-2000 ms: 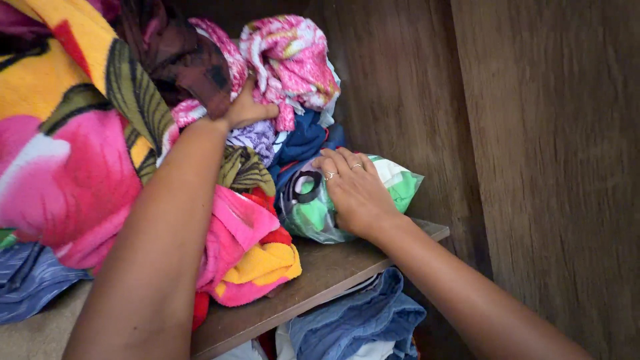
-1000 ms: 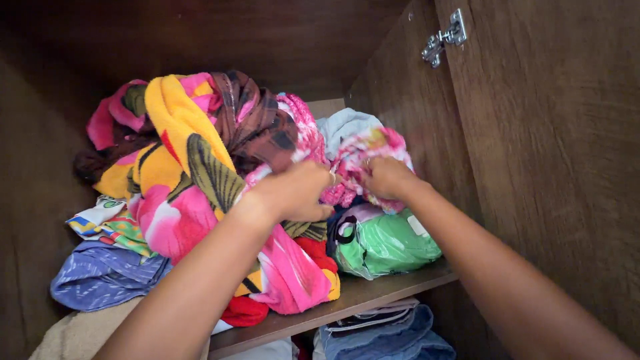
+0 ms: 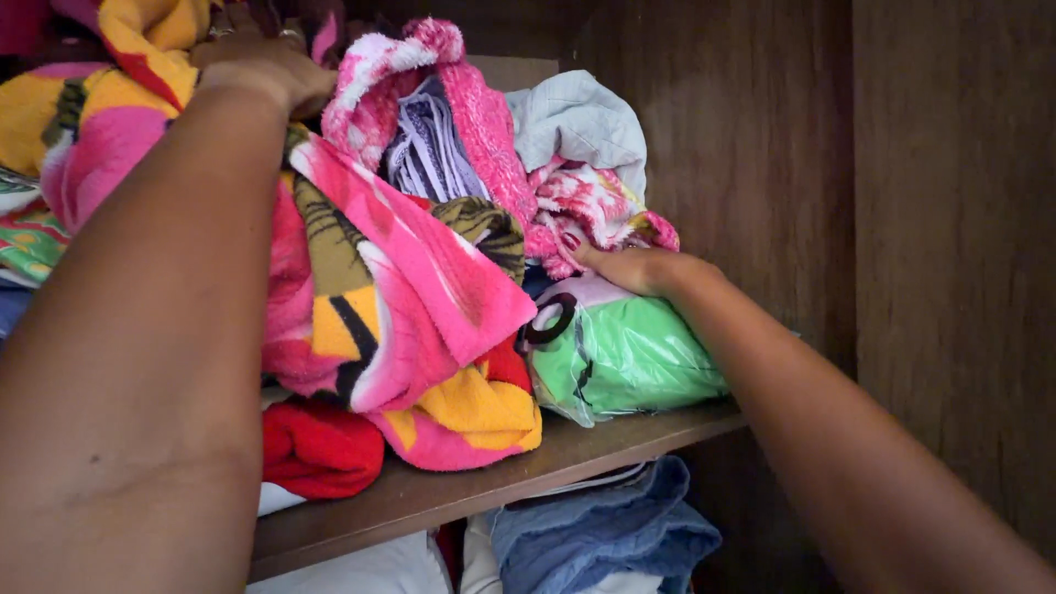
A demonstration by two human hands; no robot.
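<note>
My left hand [image 3: 268,62] is at the upper left, pressed into the pile by a yellow and pink fleece blanket [image 3: 421,272]; its fingers are partly hidden, so its hold is unclear. At the right, my right hand [image 3: 627,266] lies against a pink and white fluffy cloth [image 3: 590,202], its thumb on the fabric and its other fingers hidden. Beneath that hand sits a clear plastic bag with green fabric [image 3: 635,355]. Folded purple striped fabric [image 3: 433,144] shows inside a loop of the pink cloth, and a light grey cloth [image 3: 577,120] lies behind.
The pile rests on a wooden shelf [image 3: 495,483] with a front edge. Folded denim [image 3: 602,528] and white fabric [image 3: 363,569] lie on the level below. A wooden cupboard panel [image 3: 949,247] stands at the right. Red fabric [image 3: 322,450] lies near the shelf edge.
My left hand has moved left from the pink and white cloth to the blanket side. The purple striped fabric has come into fuller view. The view has moved closer.
</note>
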